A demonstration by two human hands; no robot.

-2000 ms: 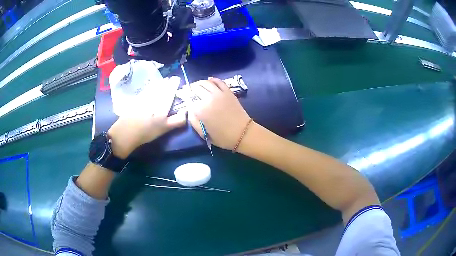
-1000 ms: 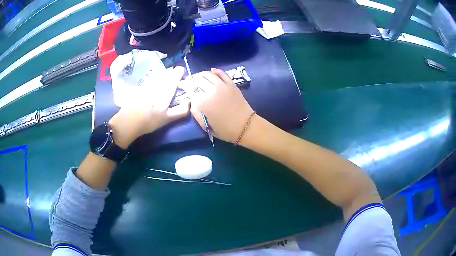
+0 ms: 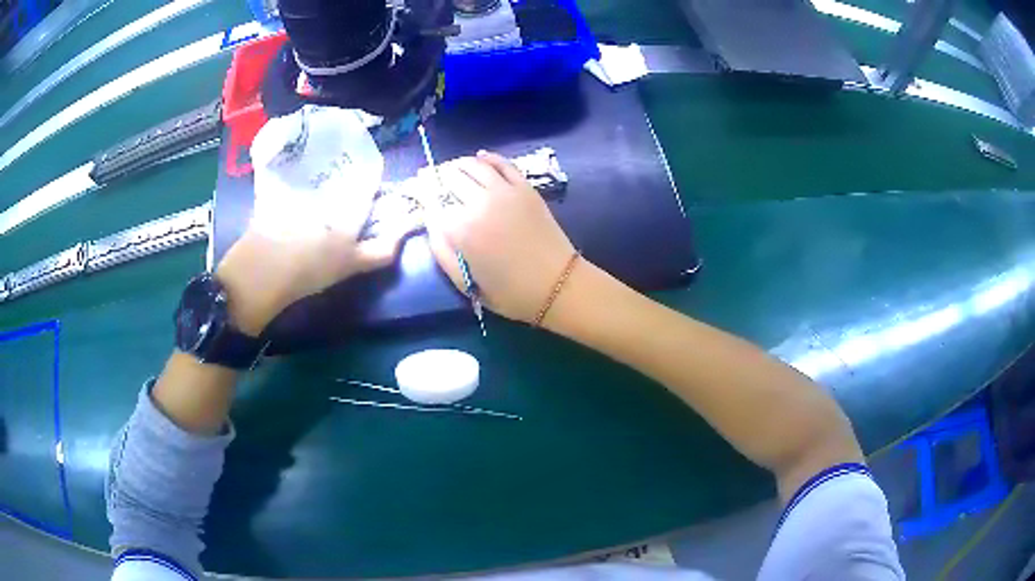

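Note:
A slim silver strip (image 3: 541, 170) lies across the dark mat (image 3: 619, 227), its right end showing past my right hand. My right hand (image 3: 490, 233) is bare and rests over the strip, holding a thin pencil-like tool (image 3: 466, 276) whose rear end sticks out below the palm. My left hand (image 3: 297, 272) is bare, with a crumpled white wipe (image 3: 312, 170) bunched in it, its fingertips at the strip's left part. Glare washes out the fingertips and the middle of the strip.
A black microscope body (image 3: 341, 40) stands behind the hands, between a red bin (image 3: 241, 108) and a blue bin (image 3: 522, 68). A white disc (image 3: 438, 376) and tweezers (image 3: 426, 407) lie near the front. Long segmented strips (image 3: 148, 241) lie left.
My left hand has shifted slightly left and its thumb has drawn back, with the wipe pulled away from the strip's middle. My right hand stays over the strip with the tool.

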